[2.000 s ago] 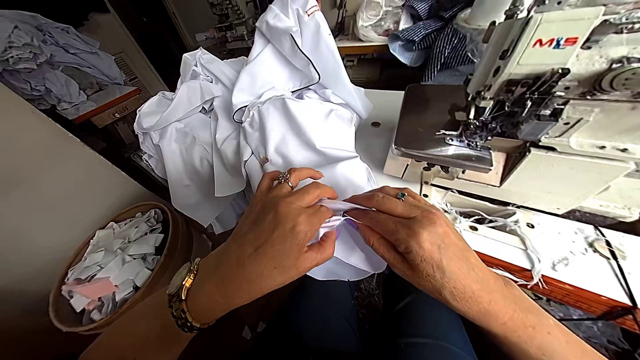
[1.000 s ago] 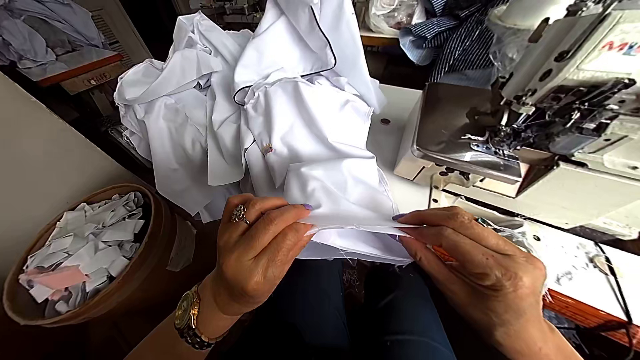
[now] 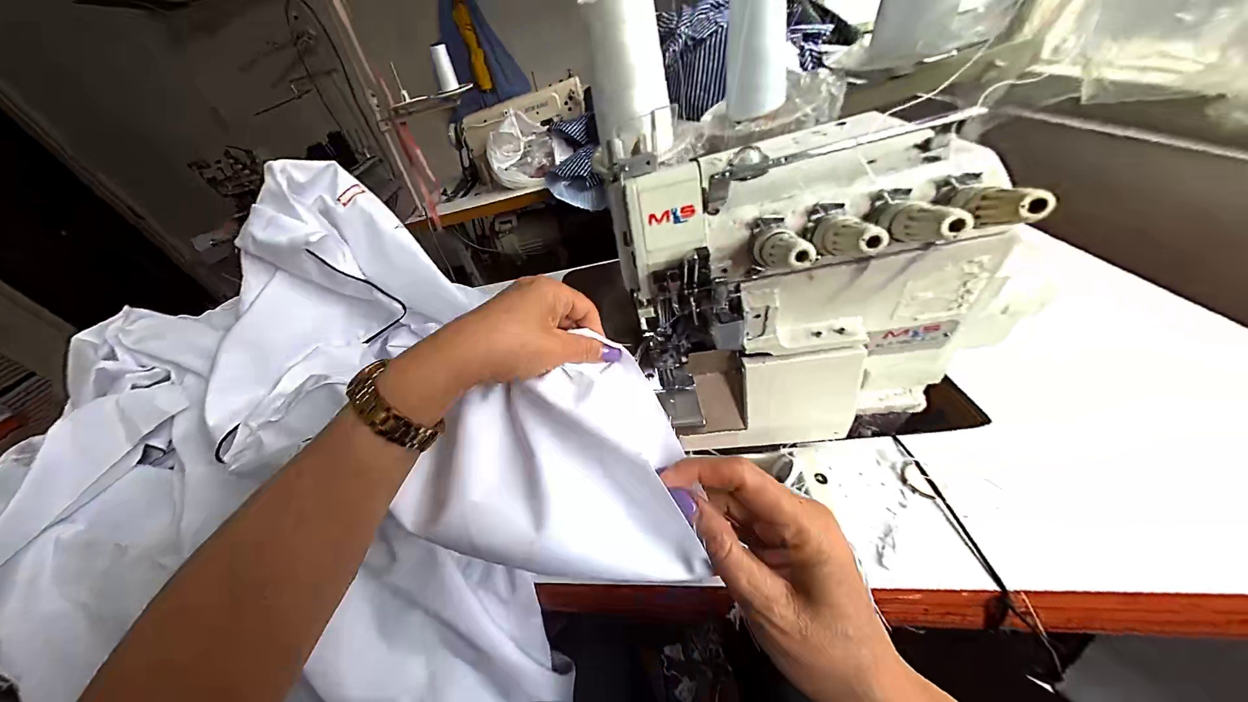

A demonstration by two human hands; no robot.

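Observation:
A white fabric garment (image 3: 546,468) with dark piping spreads from the left over the table's front edge. My left hand (image 3: 517,336), with a gold watch on the wrist, pinches the fabric's upper edge close to the needle area of a white overlock sewing machine (image 3: 809,244). Lower down, my right hand (image 3: 770,556) grips the same edge between thumb and fingers, just in front of the machine. The edge runs taut between both hands, beside the machine's presser foot area (image 3: 678,380).
The white machine table (image 3: 1102,507) has a reddish-brown front edge. Thread scraps and a dark cord (image 3: 951,517) lie on it. White thread cones (image 3: 624,78) stand behind the machine. Further back are another sewing machine (image 3: 526,112), a plastic bag (image 3: 522,151) and striped cloth (image 3: 694,54).
The view has swung right, toward the machine. Both hands have moved from above the lap to the machine's front, carrying the fabric edge with them.

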